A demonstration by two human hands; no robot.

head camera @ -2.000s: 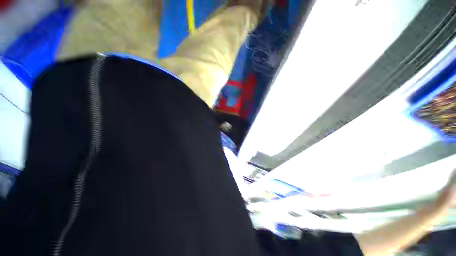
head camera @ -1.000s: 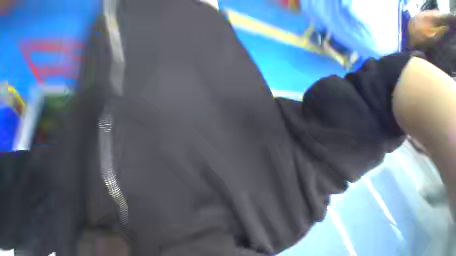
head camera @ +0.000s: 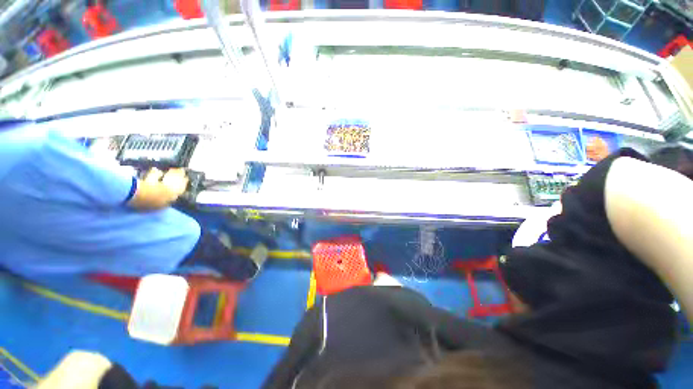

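Nearest in front of me are a blue parts bin (head camera: 348, 140) heaped with small orange-brown ring coils, on the white shelf, and the conveyor rail (head camera: 395, 216) below it. Neither of my hands shows. My bare left arm (head camera: 74, 372) is cut off at the lower left edge, below a black sleeve. A bare arm (head camera: 655, 213) out of a black sleeve at the right looks like mine; its hand is outside the picture.
At left a person in blue (head camera: 68, 205) has a hand at a black pallet (head camera: 157, 150). A red stool (head camera: 340, 266) stands before the line; a white-topped stool (head camera: 158, 308) stands lower left. At right are blue bins (head camera: 556, 146) and a green board (head camera: 549, 185).
The view has swung from my black clothing and the floor up to the whole line. The coil bin is now near the upper middle, and the seated person at left has come into view.
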